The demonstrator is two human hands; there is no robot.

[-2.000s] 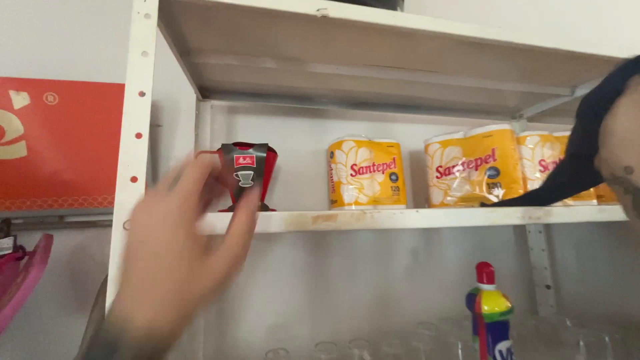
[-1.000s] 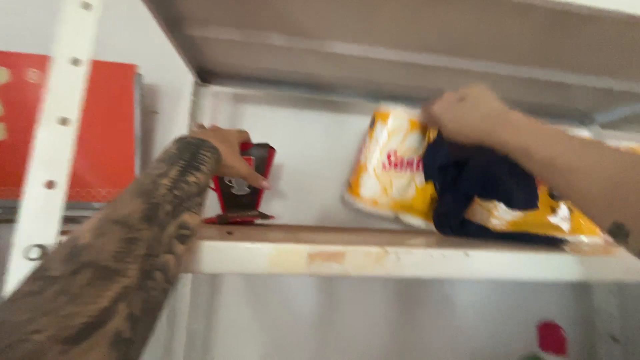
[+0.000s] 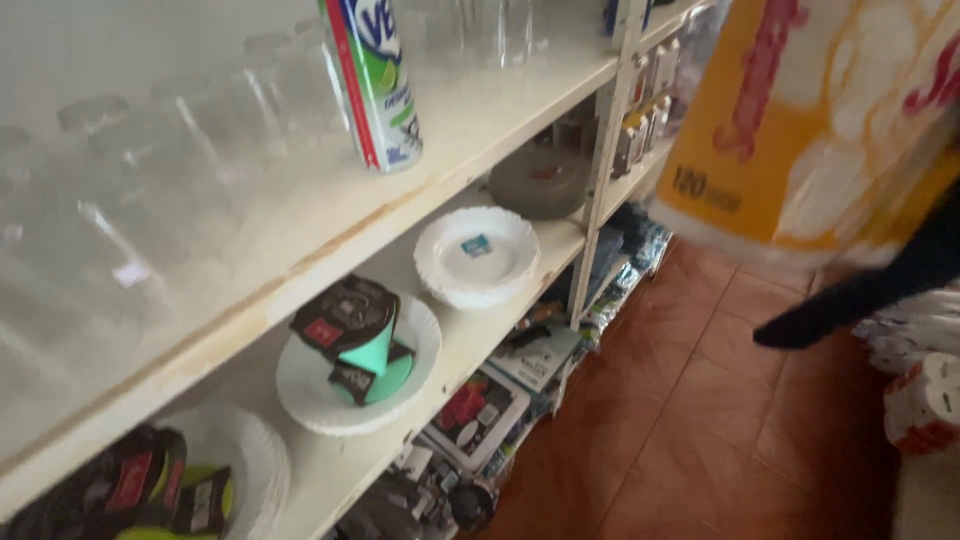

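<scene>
Neither of my hands shows in the current head view. A yellow and white paper towel pack point(image 3: 795, 142) hangs in the air at the upper right, above the tiled floor, with a dark cloth point(image 3: 855, 292) against its lower right side; what holds them is out of frame. A cleaner bottle point(image 3: 379, 82) stands on the upper shelf among clear glasses point(image 3: 187, 127). One shelf lower, a mint green coffee filter holder point(image 3: 371, 352) with a dark label lies on a stack of white plates point(image 3: 300, 390).
White scalloped bowls point(image 3: 476, 259) and a grey stack of dishes point(image 3: 544, 180) share the lower shelf. Boxed goods point(image 3: 476, 420) lie beneath. The shelf edge point(image 3: 300, 277) crosses diagonally beside the red tiled floor point(image 3: 675, 375). White packs point(image 3: 926, 401) stand at right.
The view has swung down and right to lower shelves and floor. Both hands have left view; a second ago one was at the red filter holder, the other with dark cloth at the yellow packs.
</scene>
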